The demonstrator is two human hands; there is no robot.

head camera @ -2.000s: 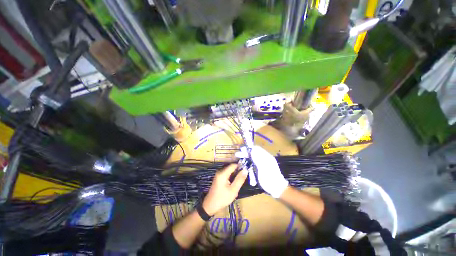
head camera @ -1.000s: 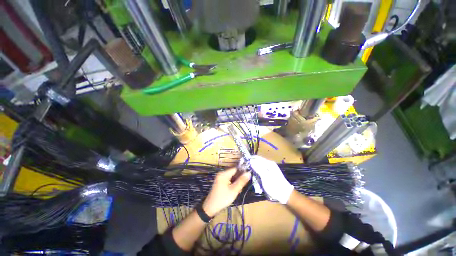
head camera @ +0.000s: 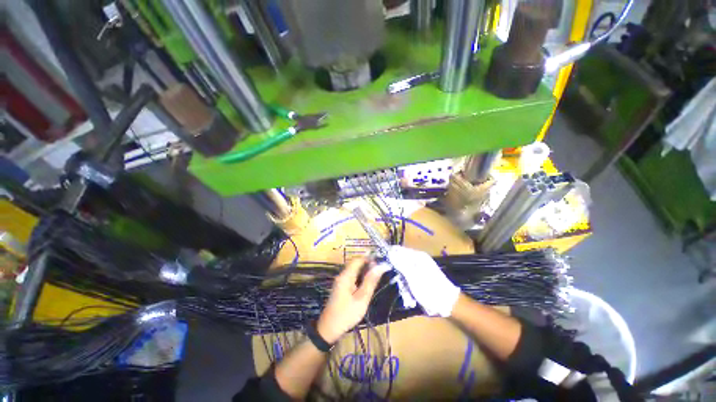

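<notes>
My left hand (head camera: 345,301), bare with a black wristband, and my right hand (head camera: 424,280), in a white glove, meet at the centre. Both grip a narrow silver metal strip (head camera: 369,229) that slants up and left from my fingers, its lower end showing below the glove. Thin black cables (head camera: 398,228) run beside the strip toward the silver lower mould (head camera: 369,184) under the green platen. My fingertips and the cable ends between them are too small to make out. A thick bunch of black cables (head camera: 502,280) lies across the cardboard (head camera: 424,345) under my hands.
The green platen (head camera: 377,149) spans above my hands, with green-handled cutters (head camera: 267,141) and a small silver tool (head camera: 414,82) on it. Square metal tubes (head camera: 518,208) stand at right. A white bucket (head camera: 624,330) is at lower right. A rack with cable bunches (head camera: 86,330) is at left.
The strip was more upright two seconds ago and now leans to the left, with the cables apart from it on its right. Both hands stay together in nearly the same place. The view has shifted slightly.
</notes>
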